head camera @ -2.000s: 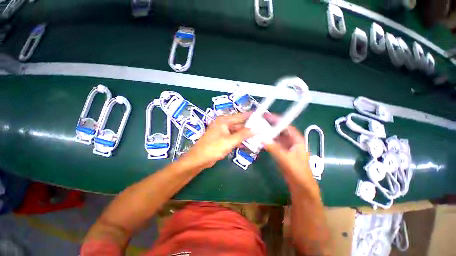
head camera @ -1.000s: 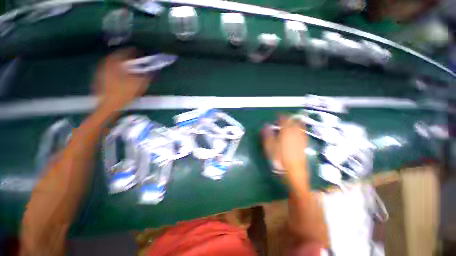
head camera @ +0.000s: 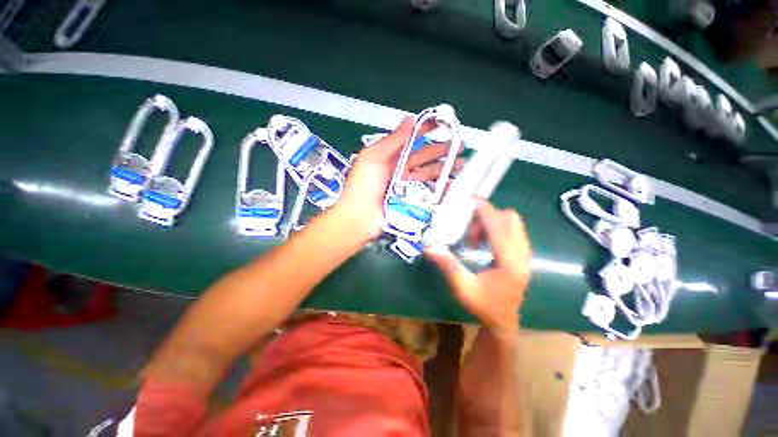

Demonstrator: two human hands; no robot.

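Note:
My left hand [head camera: 375, 175] holds a blue-marked unit [head camera: 411, 209], an open white loop with a blue band at its lower end, above the bench. My right hand [head camera: 495, 265] holds a plain white loop part [head camera: 478, 183] by its lower end, just right of the unit. The part is blurred and tilted, its upper end to the right. The two pieces are close together; I cannot tell whether they touch. More blue-marked units lie on the green ledge at left [head camera: 260, 209] and partly behind my left hand.
Plain white loop parts [head camera: 618, 239] lie piled on the ledge at right. An open carton [head camera: 546, 375] with white parts stands below the bench edge. A pale divider strip [head camera: 230, 85] separates the ledge from the conveyor belt [head camera: 341, 51], where closed units [head camera: 646, 88] lie at upper right.
My left hand has come back from over the belt and now holds a blue-marked unit. My right hand has come from beside the plain pile with a plain loop part. The view has shifted.

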